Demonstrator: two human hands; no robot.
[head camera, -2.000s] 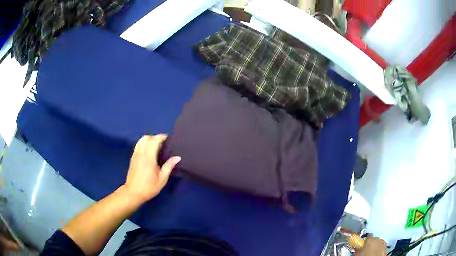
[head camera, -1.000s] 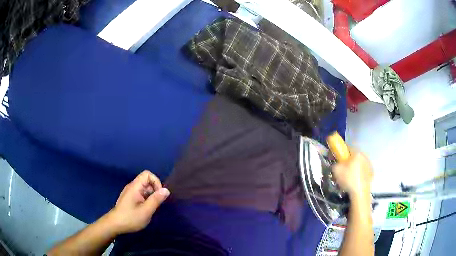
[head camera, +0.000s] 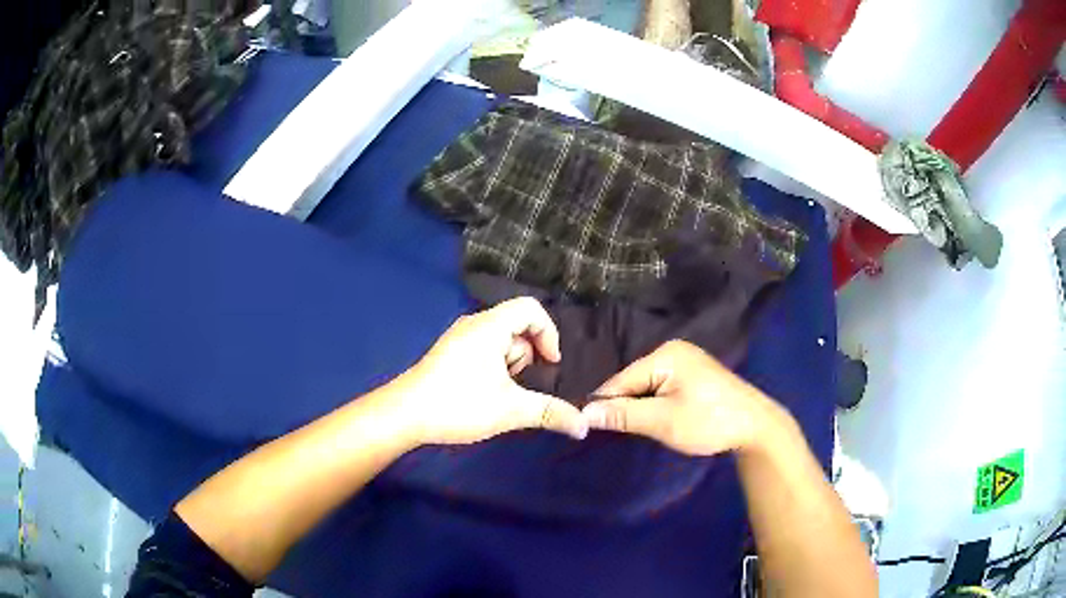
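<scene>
The plaid garment piece (head camera: 585, 199), dark brown with cream check lines, lies on the navy pressing table. Its plain dark purple-brown lining (head camera: 713, 286) spreads from it toward me, under my hands. My left hand (head camera: 491, 380) and my right hand (head camera: 690, 403) are bare, and their thumbs and fingertips meet at the middle of the lining. Both pinch the lining there; the exact bit of cloth between the fingertips is mostly hidden. The iron is not in my hands.
The padded navy pressing arm (head camera: 234, 310) is at the left. A heap of plaid pieces (head camera: 105, 129) lies at the upper left. White rails (head camera: 713, 111) run along the back, with a grey-green rag (head camera: 935, 199) at one end. Red pipes (head camera: 818, 99) and a warning sticker (head camera: 999, 481) are on the right.
The iron has left my right hand, which has moved left onto the lining. My left hand has moved right to meet it. The lining is now drawn together and rumpled near the plaid.
</scene>
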